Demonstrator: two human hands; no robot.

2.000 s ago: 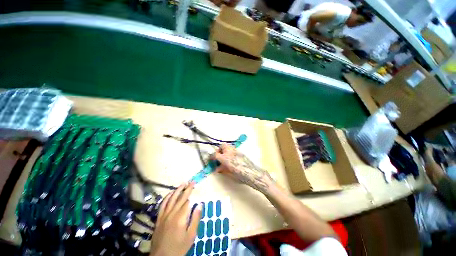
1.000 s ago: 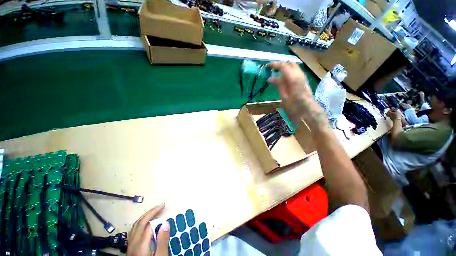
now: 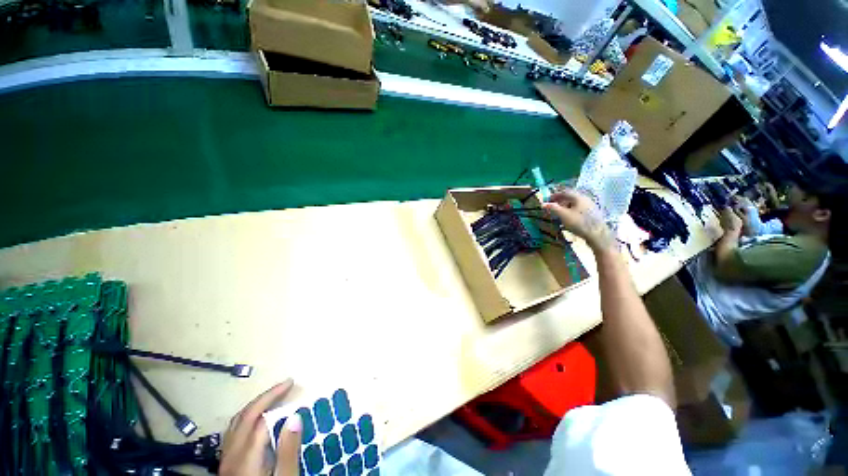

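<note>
My right hand (image 3: 578,216) is over the far right side of the open cardboard box (image 3: 497,305). Its fingers pinch a teal board strip (image 3: 541,183) with black cables. Inside the box lie green strips with black cables (image 3: 502,234). My left hand (image 3: 262,437) is at the lower edge of the picture, thumb on top of a white sticker sheet (image 3: 331,441) with rows of dark ovals. The stack of wired boards (image 3: 56,363) lies at the left, with two cable ends (image 3: 191,360) sticking out to the right.
A green conveyor belt (image 3: 205,158) runs behind the tan bench (image 3: 307,279). Two brown boxes (image 3: 316,56) stand at its far edge. Bubble wrap (image 3: 609,181) and black cables (image 3: 658,218) lie right of the box. A red stool (image 3: 535,390) is below. A person (image 3: 776,246) sits at the right.
The view has swung right. My right hand has left the bench front and lowered the strip from above the belt to the box. My left hand has moved onto the sticker sheet.
</note>
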